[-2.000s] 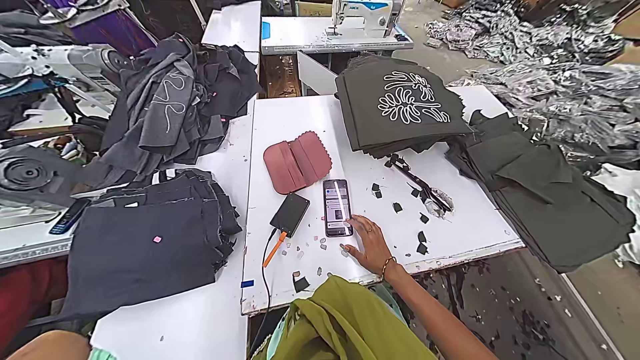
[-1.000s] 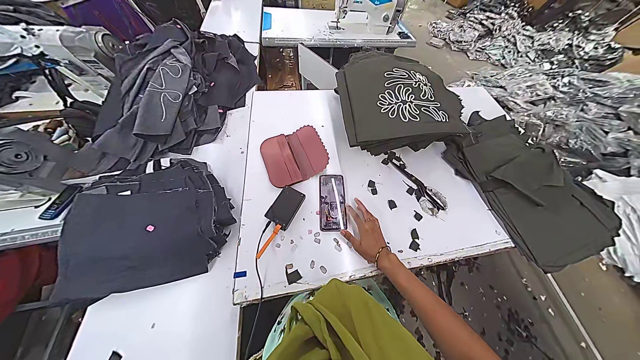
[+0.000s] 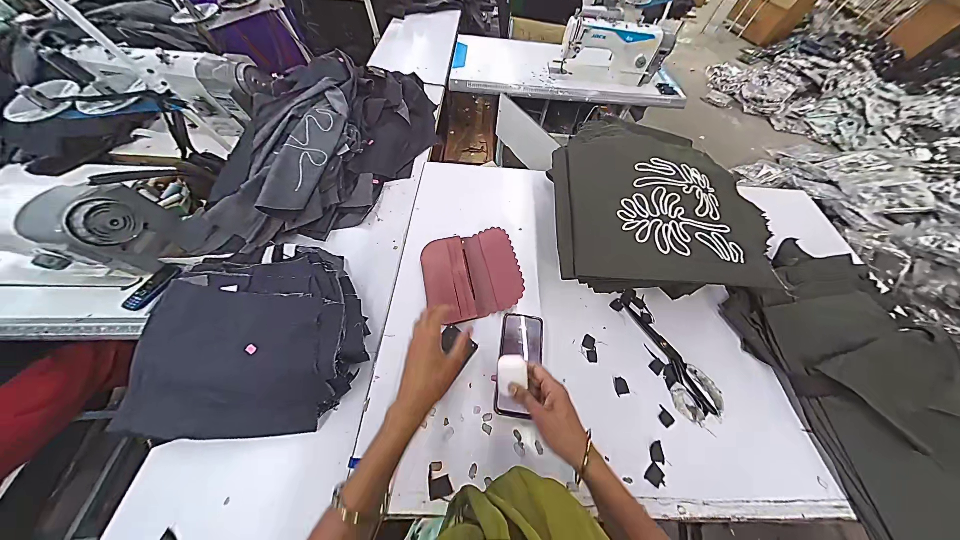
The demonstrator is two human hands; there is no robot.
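Observation:
My right hand [image 3: 546, 405] holds a small white rounded object [image 3: 513, 373] above a smartphone [image 3: 523, 337] that lies on the white table. The left hand [image 3: 435, 360] is over a small black box [image 3: 463, 346]; whether the fingers grip it cannot be told. Beyond both hands a pink wallet [image 3: 474, 276] with a scalloped edge lies unfolded. Scissors [image 3: 667, 349] rest to the right among black fabric scraps [image 3: 621, 385]. Behind them stands a stack of dark olive fabric pieces [image 3: 667, 210], the top one bearing white cord embroidery.
Dark grey fabric pieces [image 3: 225, 360] are stacked at left, with a heap of grey cloth [image 3: 322, 142] behind. A sewing machine [image 3: 615, 46] stands at the back, and another machine [image 3: 97, 221] at far left. More olive cloth [image 3: 847, 352] hangs over the right edge.
My left hand has come into view at the black box. The right hand has moved from beside the phone to above it and now holds the white object. The orange plug and its cable no longer show.

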